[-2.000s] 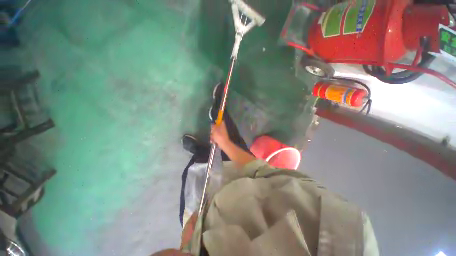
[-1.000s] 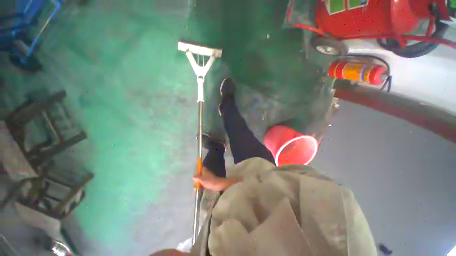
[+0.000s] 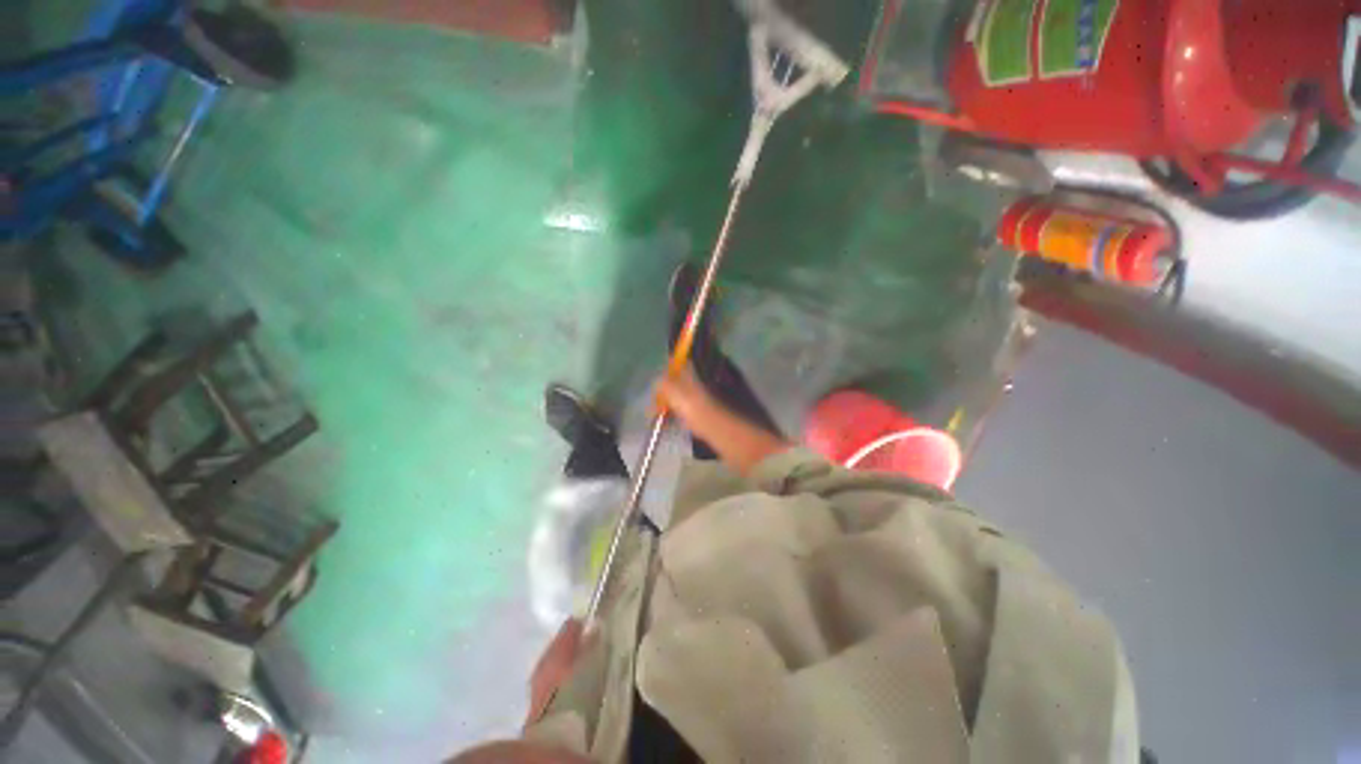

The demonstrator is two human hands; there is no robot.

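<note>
A mop with a white Y-shaped head [image 3: 784,72] reaches over the green floor at the top centre; its outer end is blurred and cut by the top edge. Its thin metal pole [image 3: 643,463] runs down towards my body. My right hand [image 3: 679,391] is closed round the pole at the orange grip. My left hand [image 3: 558,669] is low in the picture, closed at the near end of the pole; it is blurred and partly hidden by my sleeve. A clear plastic bag [image 3: 561,549] with a yellow-green patch shows beside the pole.
A red bucket [image 3: 863,427] stands right of my legs. A wheeled red extinguisher [image 3: 1105,75] and a small extinguisher [image 3: 1087,239] are at the upper right. Wooden stools [image 3: 120,478] stand at the left, a blue frame [image 3: 149,105] at the upper left.
Over the last second the mop head has moved up and to the right, and my right hand has moved up with the pole. The plastic bag now shows more.
</note>
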